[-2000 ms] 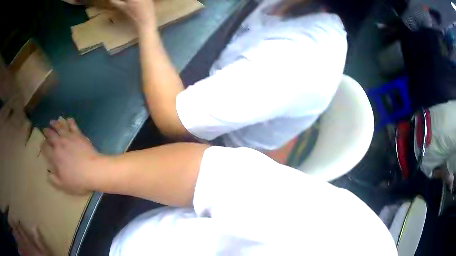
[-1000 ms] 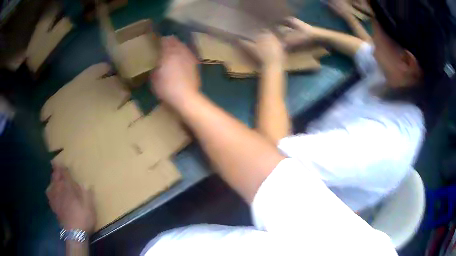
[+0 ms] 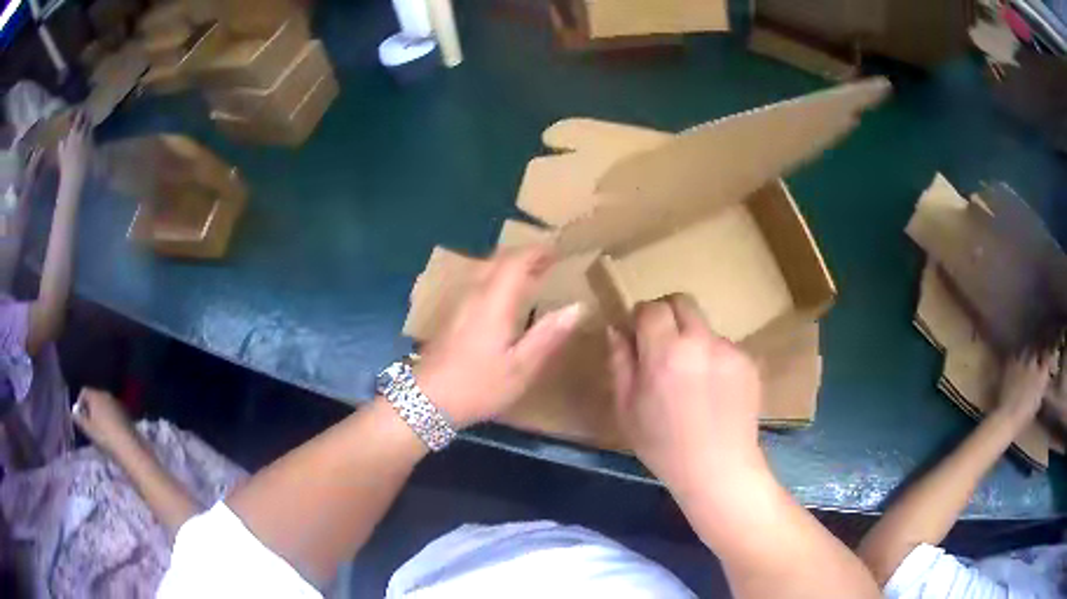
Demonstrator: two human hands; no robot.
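A part-folded box tray (image 3: 710, 272) lies in front of me on flat box blanks (image 3: 568, 404). Its right end wall (image 3: 791, 242) stands upright, and its lid panel (image 3: 725, 158) slants up behind. My right hand (image 3: 690, 380) is closed on the left end flap (image 3: 611, 290), with fingertips inside the tray edge; the fingers hide part of the flap. My left hand (image 3: 486, 339), with a metal watch at the wrist, is over the blanks left of the tray, fingers apart and thumb toward the flap. Whether it touches the flap is unclear.
Boxes (image 3: 269, 88) are stacked at back left, with another box (image 3: 187, 211) nearer. A tape roll (image 3: 407, 53) and cardboard boxes (image 3: 655, 14) are at the back. Neighbours' arms show at left and right; the right neighbour's hand (image 3: 1024, 386) is on blanks (image 3: 971, 316).
The view has swung from the right side to the table in front. A tray with raised walls now stands over the flat blanks. Both my hands have come together at its left end.
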